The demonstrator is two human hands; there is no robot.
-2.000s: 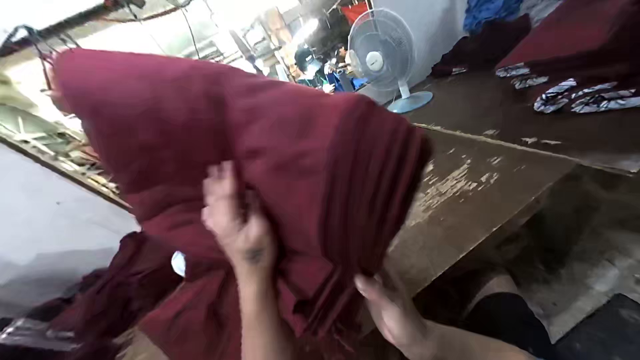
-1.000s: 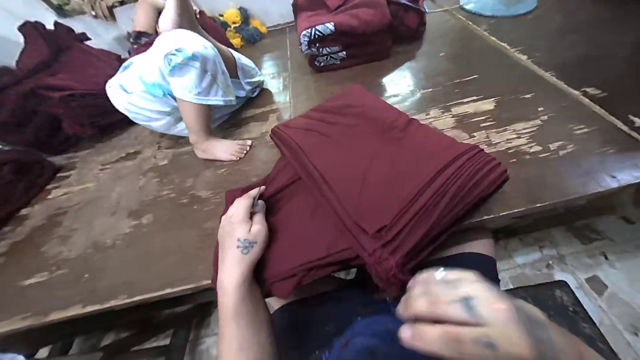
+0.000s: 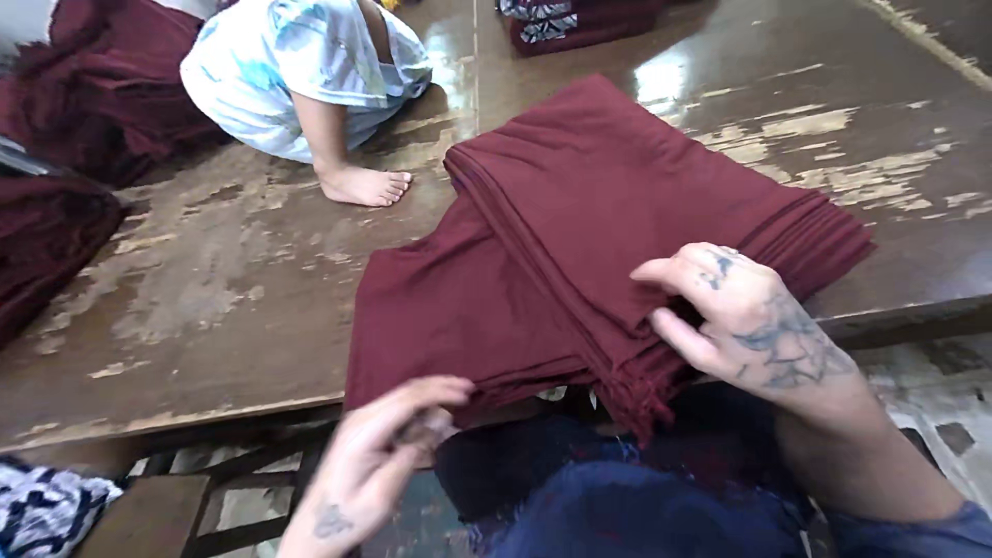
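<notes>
A folded stack of maroon fabric [image 3: 589, 209] lies at an angle over the front edge of a worn brown wooden table [image 3: 271, 294], its layered folds facing right and a frayed corner hanging over my lap. Near the stack's lower left edge is my left hand [image 3: 387, 457], fingers curled, slightly blurred; whether it touches the cloth is hard to tell. My right hand [image 3: 721, 310], tattooed, is over the right part of the stack, with thumb and index finger apart beside a folded edge and no cloth clearly pinched between them.
A person's bare foot [image 3: 364, 184] and light tie-dye garment [image 3: 294, 70] are on the table at upper left. Maroon cloth piles [image 3: 116, 85] lie at the far left. A maroon bundle with patterned trim [image 3: 581, 27] sits at the back. Black-and-white cloth [image 3: 46, 504] shows at lower left.
The stack, held up in both hands two seconds ago, now lies on the table. Since one second ago, my left hand has come off its left side and my right hand has moved up over it.
</notes>
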